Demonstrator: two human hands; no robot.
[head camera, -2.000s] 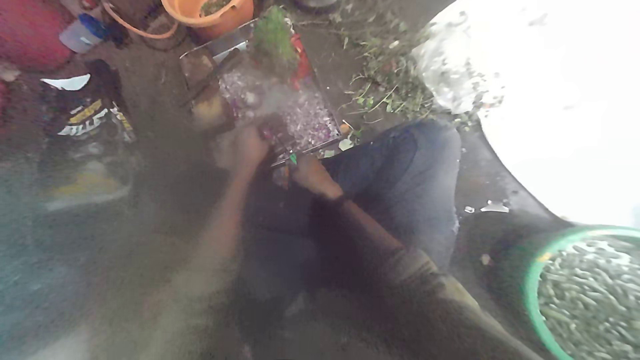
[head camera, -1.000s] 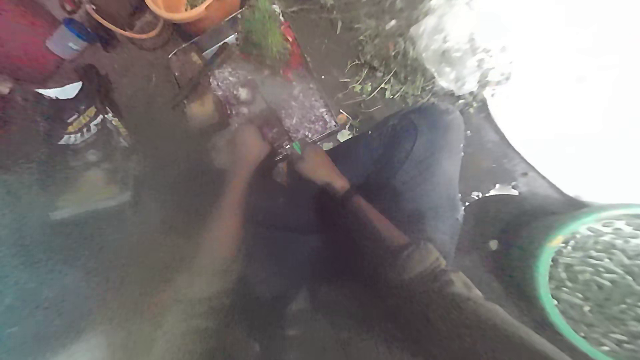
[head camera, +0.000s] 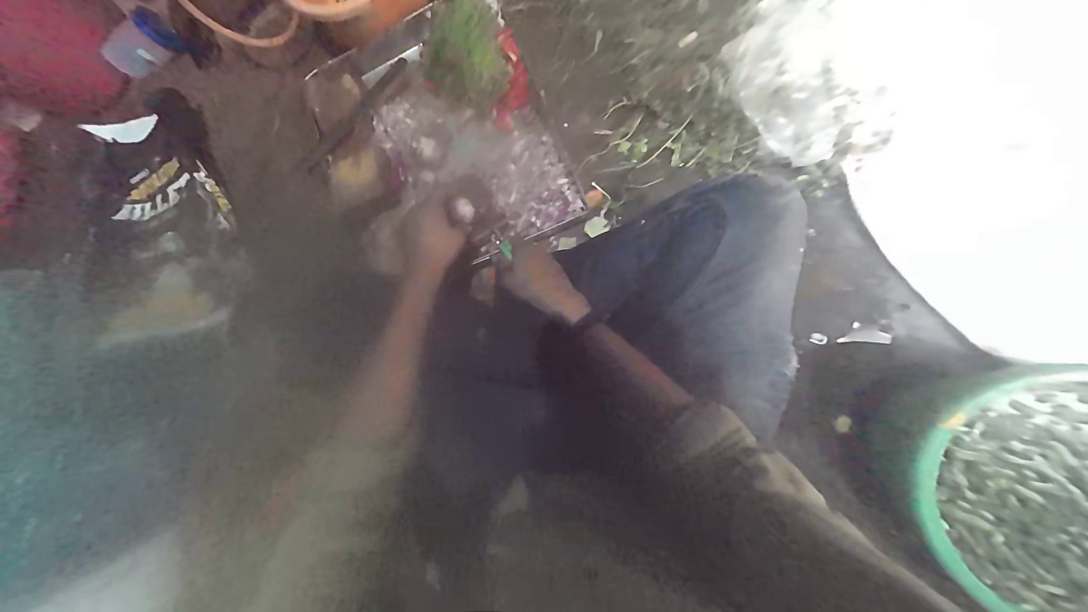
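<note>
The head view is hazy. My left hand (head camera: 438, 234) is at the near left part of a tray (head camera: 571, 223) that bears chopped pale and purplish pieces. A small round pale-purple piece (head camera: 461, 211), perhaps an onion, shows at its fingers, held in them as far as the blur lets me see. My right hand (head camera: 535, 276) is closed around a small tool with a green part (head camera: 507, 250), perhaps a knife handle, at the tray's near edge. A bunch of green herbs (head camera: 465, 55) and a red thing (head camera: 513, 81) lie on the tray's far part.
An orange bucket (head camera: 395, 19) stands beyond the tray. Plant stalks (head camera: 671, 144) lie on the ground to its right, near a clear plastic bag (head camera: 786, 93). A green-rimmed tub (head camera: 928, 476) of small pale-green pieces is at lower right. A black printed bag (head camera: 161, 183) lies left.
</note>
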